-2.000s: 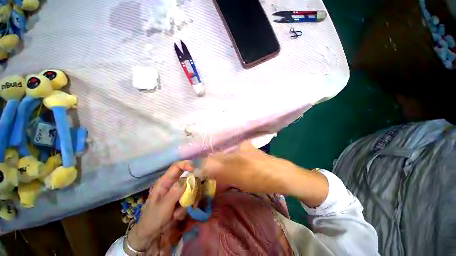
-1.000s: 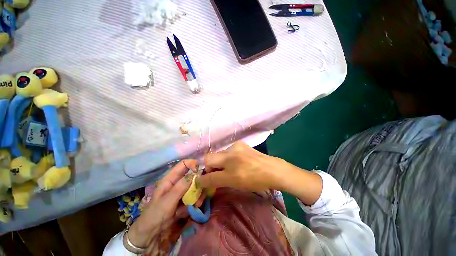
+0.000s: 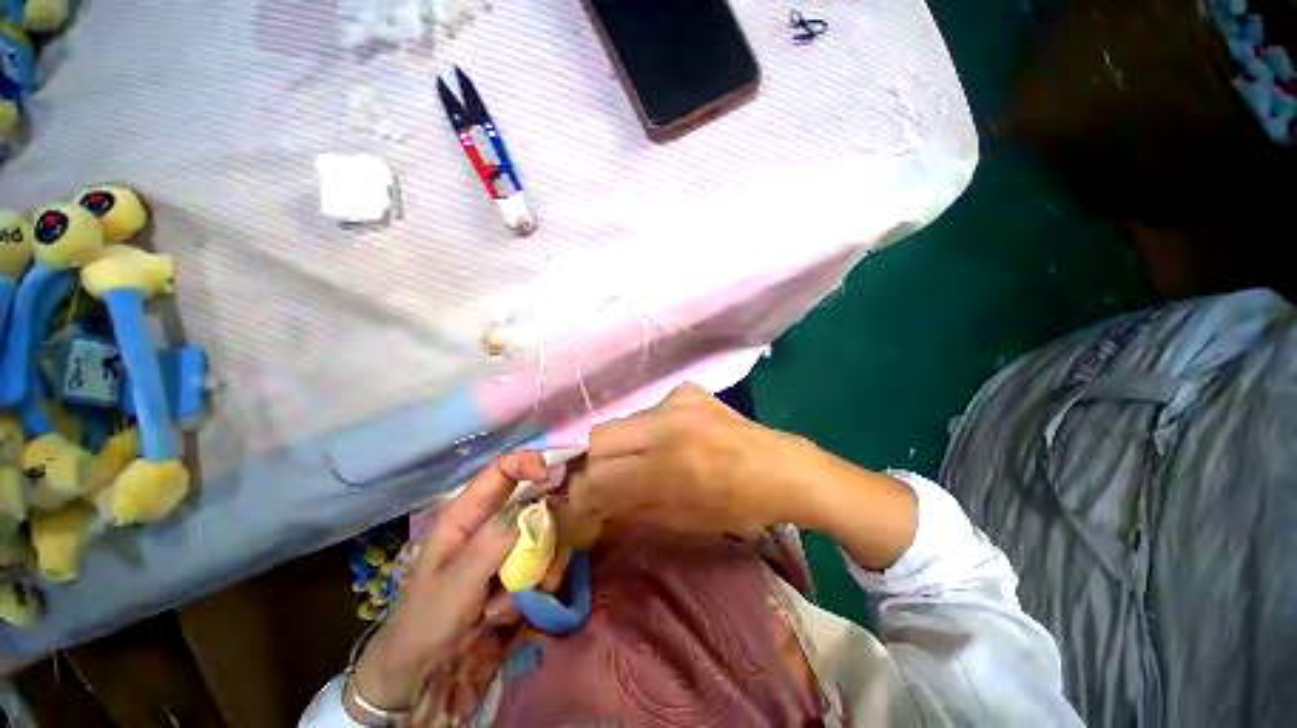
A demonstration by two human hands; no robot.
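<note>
My left hand holds the plush piece over my lap. Its yellow stuffed end shows between the fingers, with an opening or fold at the top. The blue strip curves in a loop below it. My right hand is close beside the piece, with thumb and fingertips pinched together near the left fingertips. What the right fingertips hold is too small to tell; no needle can be made out. Fine pale threads lie at the table edge just above the hands.
On the striped table lie thread snips, a white block, white fluff, a smartphone and a small dark metal item. Finished plush pieces are piled at left. A grey sack stands at right.
The view has shifted, so the table items sit further up and left, and the second snips have left the picture. My right hand has turned slightly at the piece; the yellow end shows more clearly.
</note>
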